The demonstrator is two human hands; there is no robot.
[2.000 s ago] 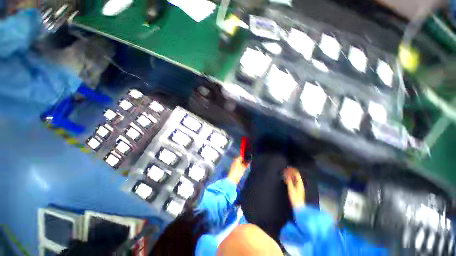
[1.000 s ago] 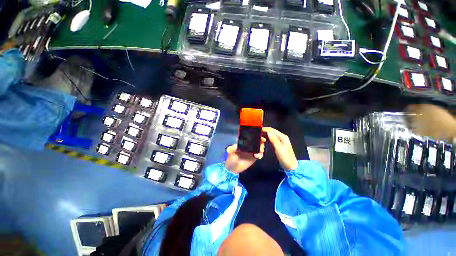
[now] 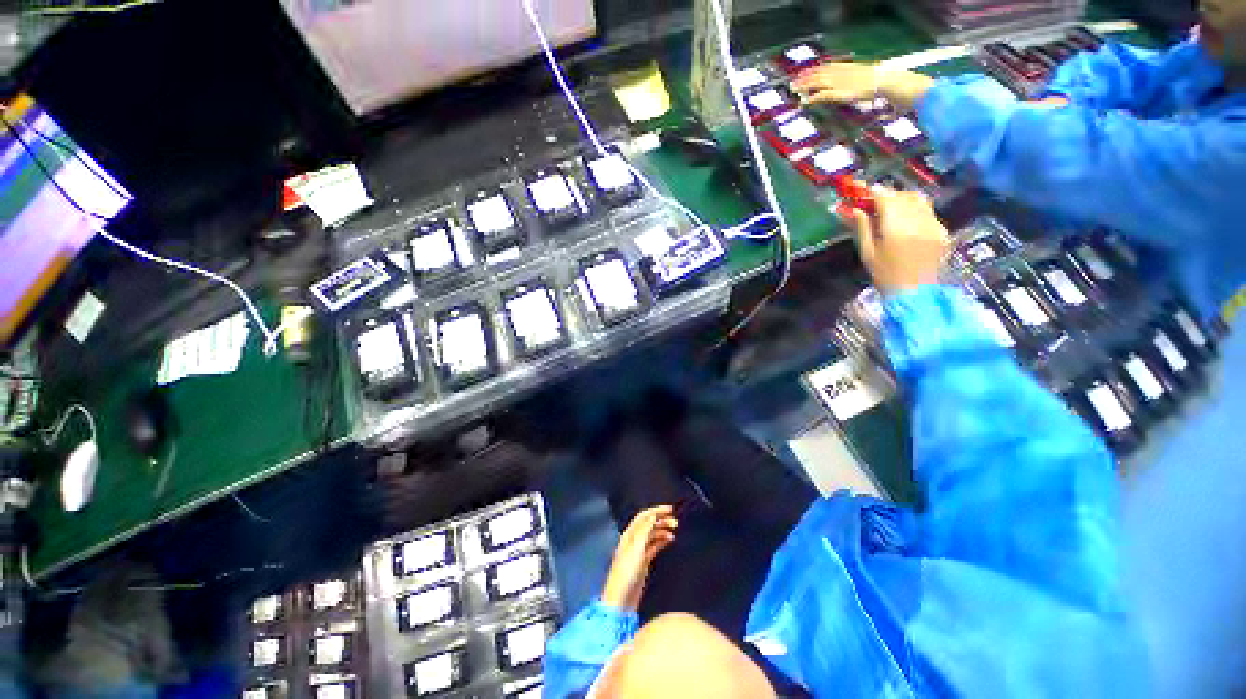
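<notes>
My right hand [image 3: 902, 243] is stretched out to the right, at the near edge of the tray of red-rimmed handsets [image 3: 834, 163]. Its fingers are around the orange-and-black handset [image 3: 855, 191]; only a red-orange part shows, and the rest is hidden by the hand. My left hand [image 3: 644, 549] is over my lap, empty, with its fingers loosely bent and apart. The clear blister tray [image 3: 472, 385] in front holds several black handsets with white labels. Two cabled handsets, one at the left end [image 3: 351, 283] and one at the right end [image 3: 687, 255], show pale fronts.
Another person's hand [image 3: 840, 82] and blue sleeves reach over the red-rimmed handsets. A stacked tray [image 3: 991, 317] of handsets is at the right. More trays lie lower left. White cords hang over the bench. A white mouse [image 3: 79, 475], paper sheets and monitors are at the left and back.
My right hand has moved from my lap out to the right with the orange-and-black handset. My left hand has let go of it. The view has tilted and shows more of the bench.
</notes>
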